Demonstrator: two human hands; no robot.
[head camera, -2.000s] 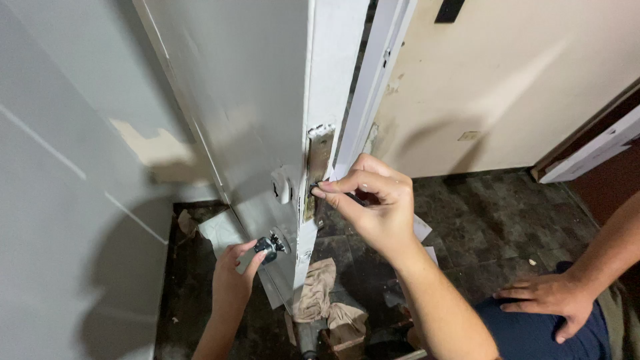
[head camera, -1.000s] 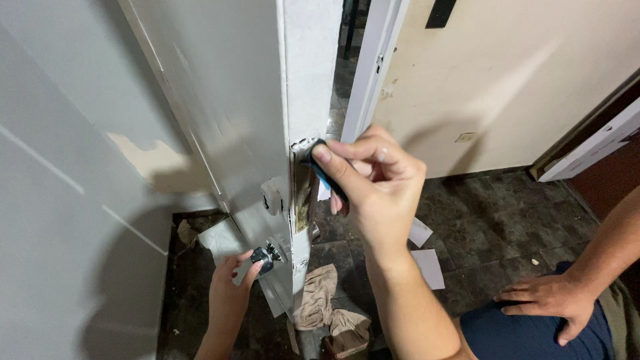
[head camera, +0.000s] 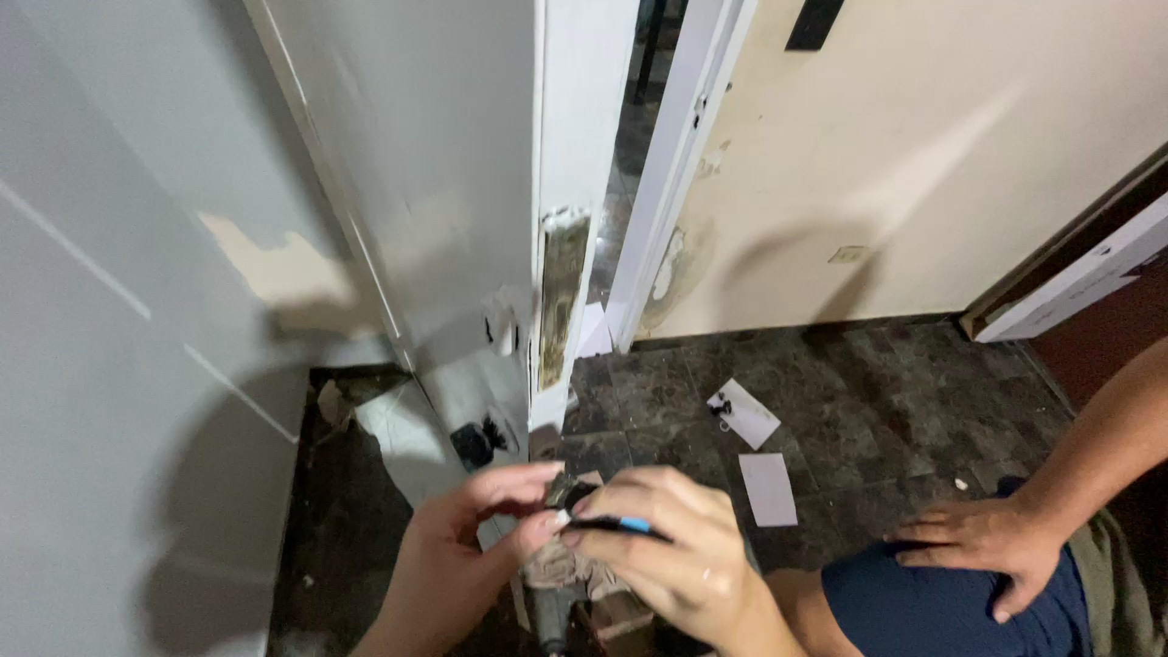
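Below the door's edge my two hands meet. My left hand (head camera: 474, 538) pinches a small dark object (head camera: 568, 491), too small and covered to name. A thin black tool with a blue part (head camera: 630, 525) is in my right hand (head camera: 671, 547), its tip close to the dark object. Above them stands the white door (head camera: 584, 109), with a worn, recessed metal lock plate (head camera: 562, 301) in its edge. The door's face has a chipped hole (head camera: 501, 330) and, lower, a round black fitting or opening (head camera: 473, 444).
Another person's hand (head camera: 981, 547) rests on a knee in dark blue cloth at the right. Paper sheets (head camera: 767, 490), one bearing small dark parts, lie on the dark tiled floor. Crumpled brown cloth or paper and a dark cylindrical tool (head camera: 549, 616) are beneath my hands.
My right hand has moved down from the lock plate in the door's edge, uncovering it. My left hand has left the lower fitting on the door's face and come beside the right.
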